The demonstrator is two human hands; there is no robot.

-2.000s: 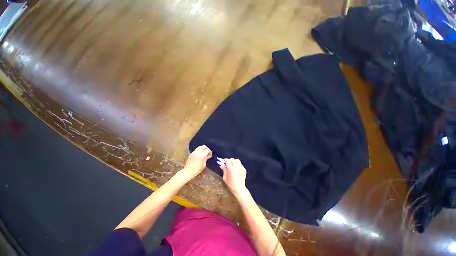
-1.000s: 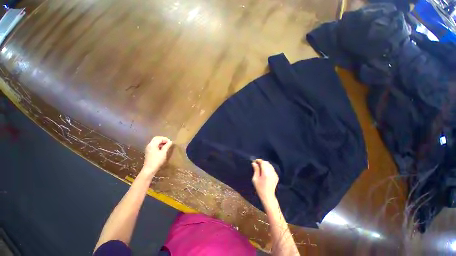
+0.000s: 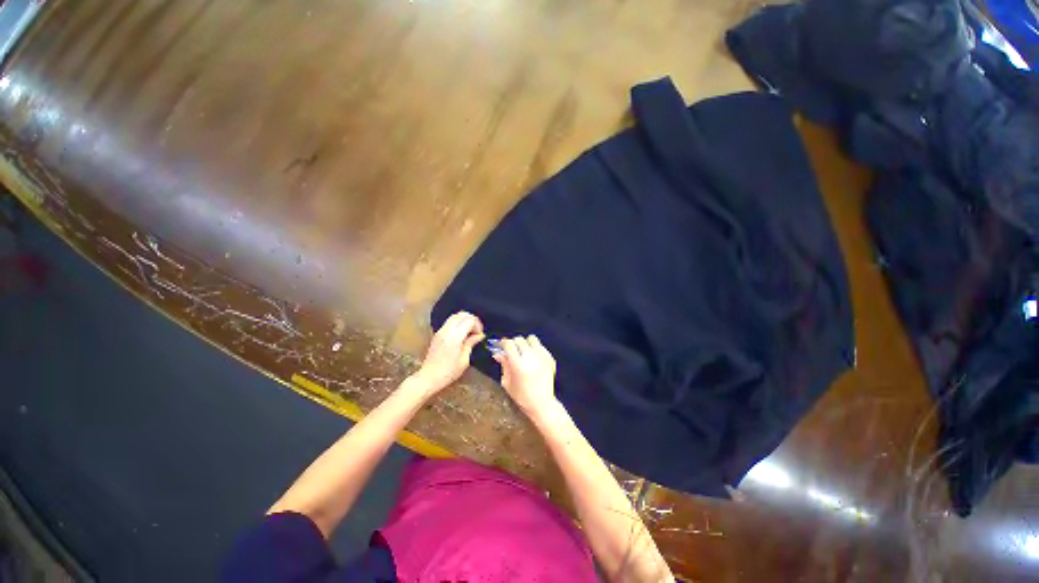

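A dark navy shirt or light jacket (image 3: 638,273) lies spread on the glossy brown table, with a narrow sleeve and cuff (image 3: 661,108) at its far edge. My left hand (image 3: 453,347) pinches the garment's near left corner at the hem. My right hand (image 3: 526,370) is just right of it over the same edge, fingers closed around the thread snips (image 3: 493,345); only a small glinting tip shows between the two hands. The fine thread at the edge is too small to make out.
A large dark garment pile (image 3: 957,182) lies along the right side, with small white labels. Pale cut threads (image 3: 217,298) are scattered along the table's worn near edge, marked with yellow (image 3: 325,395). A blue item shows at the top right corner.
My hands were apart one second ago, the left over bare table and the right above the cloth. Now both are together at the hem corner, and my left hand has taken hold of the cloth.
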